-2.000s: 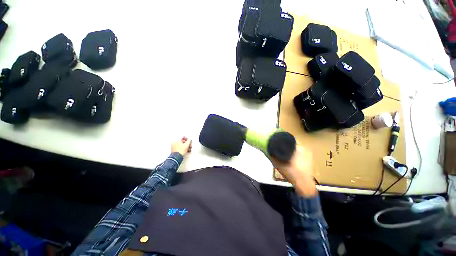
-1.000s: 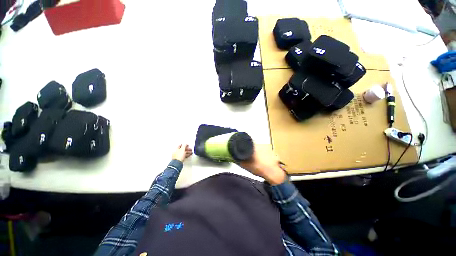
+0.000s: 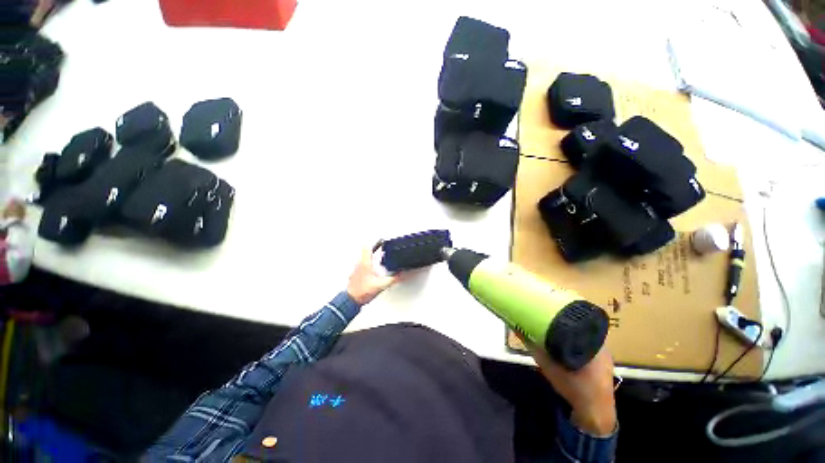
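Observation:
My left hand [image 3: 369, 278] holds a small black bag [image 3: 415, 250] by its left end at the table's near edge. The bag stands on its side, with a narrow side facing up. My right hand [image 3: 583, 380] is shut on a lime-green hot air gun [image 3: 520, 303]; its fingers are mostly hidden under the gun. The gun's metal nozzle points left at the bag's right end, very close to it; I cannot tell if they touch.
Black bags lie piled at the left [image 3: 185, 203], stacked in the middle [image 3: 478, 167] and piled on cardboard [image 3: 669, 298] at the right. A whitish round tub [image 3: 710, 238], a black pen-like tool [image 3: 736, 262] and a power strip [image 3: 738, 324] lie right. A red block [image 3: 231, 11] is far left.
My left hand has taken hold of the bag, which is now turned onto its side. The gun has moved from over the bag to its right, nozzle now visible. The camera view has shifted.

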